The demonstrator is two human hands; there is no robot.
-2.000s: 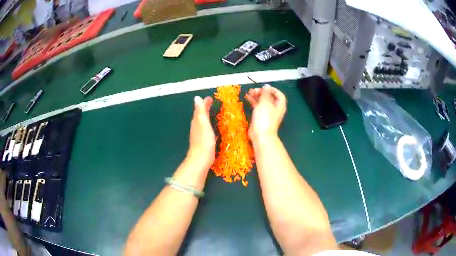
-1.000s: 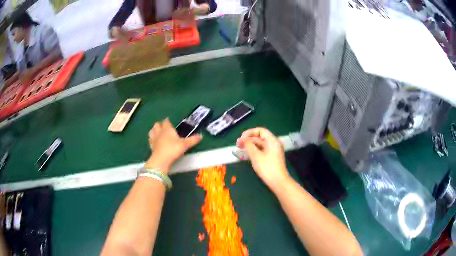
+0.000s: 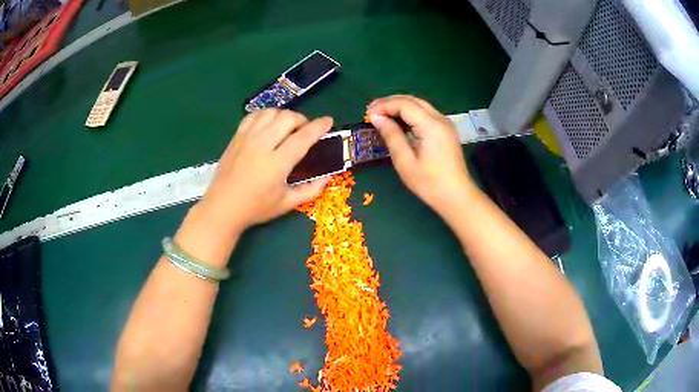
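Note:
An open phone (image 3: 320,158) lies over the pale rail, its dark screen to the left and bare board to the right. My left hand (image 3: 264,161) grips its screen end between thumb and fingers. My right hand (image 3: 421,145) is at the board end, thumb and index finger pinched on a small orange part (image 3: 369,115), mostly hidden by the fingertips. A long heap of small orange parts (image 3: 349,291) lies on the worktop below the phone, with a few loose bits beside it.
Another open phone (image 3: 295,80) and a gold-coloured phone (image 3: 112,93) lie on the green conveyor belt (image 3: 191,69). The black smartphone (image 3: 521,195), clear plastic bag (image 3: 640,260) and grey perforated housing (image 3: 598,84) are at right. A black tray (image 3: 23,314) is at left.
My left hand has taken an open phone from the belt and brought it to the rail. My right hand has moved to its board end. The view has shifted.

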